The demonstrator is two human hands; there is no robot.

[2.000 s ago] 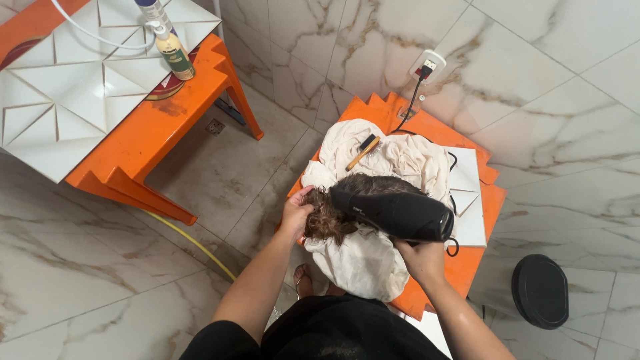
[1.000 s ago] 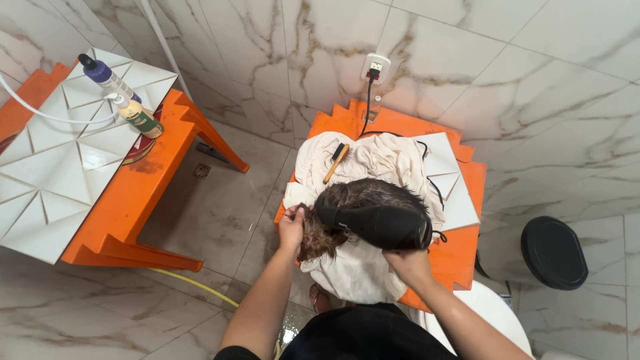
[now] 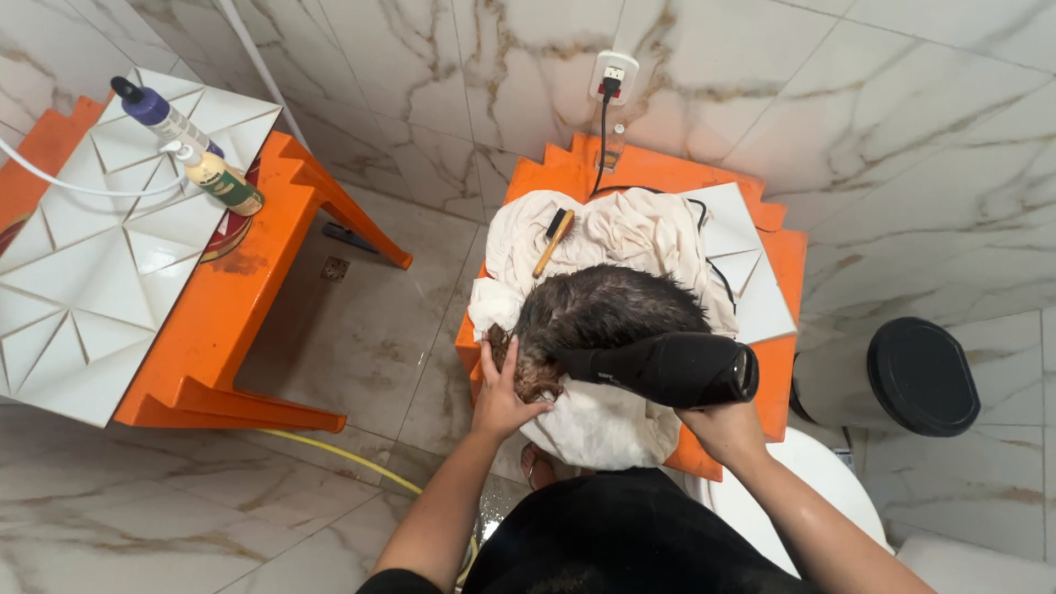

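Note:
A small wet dog with dark and brown fur [image 3: 610, 309] lies on a cream towel [image 3: 635, 227] over an orange plastic table [image 3: 788, 272]. My left hand [image 3: 505, 396] rests with spread fingers against the brown fur at the dog's left end. My right hand [image 3: 726, 429] grips a black hair dryer [image 3: 668, 369], its nozzle pointing left, close to the fur. Just beyond the dog, a wooden-handled brush [image 3: 553, 242] lies on the towel. The dryer's handle is mostly hidden by its body and my hand.
A second orange table [image 3: 239, 289] at left bears white patterned panels [image 3: 99, 239], a purple bottle [image 3: 169, 120] and a pump bottle [image 3: 219, 181]. A black cord runs to a wall outlet [image 3: 614, 77]. At right are a black-lidded bin [image 3: 924, 375] and a white toilet [image 3: 800, 487]. A yellow hose [image 3: 346, 458] crosses the floor.
The dryer has moved off the dog's back toward me, uncovering more dark fur. My left hand's fingers have spread over the brown fur. The view has shifted somewhat.

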